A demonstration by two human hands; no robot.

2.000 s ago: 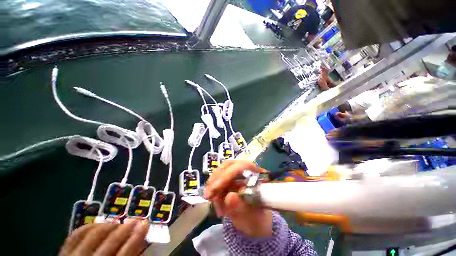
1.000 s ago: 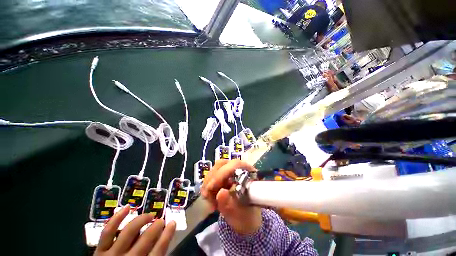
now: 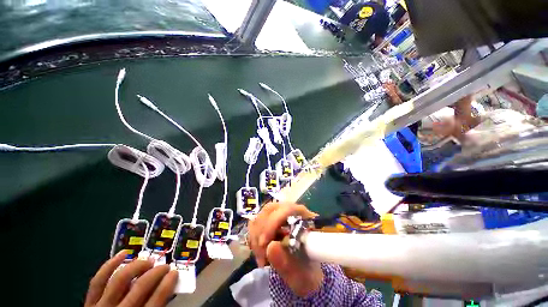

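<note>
Open white power adapters (image 3: 191, 243) with dark insides and yellow blocks lie in a slanting row on the dark green belt (image 3: 54, 222). Coiled white cords (image 3: 135, 162) run up from them. My left hand (image 3: 129, 285) is at the bottom; its fingertips rest at the white flaps of the leftmost adapters and cover parts of them. My right hand (image 3: 279, 237) grips the glue dispensing gun (image 3: 295, 231), with a metal clamp and thick white hose behind it. The gun's tip is near the lower right of another adapter (image 3: 220, 225); exact contact cannot be told.
A pale, glue-stained rail (image 3: 354, 144) borders the belt. A black line (image 3: 456, 180) runs above the white hose (image 3: 408, 249). Crumpled white material (image 3: 252, 288) lies below the gun. A blue bin (image 3: 402, 150), other workers and more adapters are farther off.
My left hand has moved left and down, off the flap of the fourth adapter from the left. That adapter now sits slightly higher beside the others. My right hand still grips the gun.
</note>
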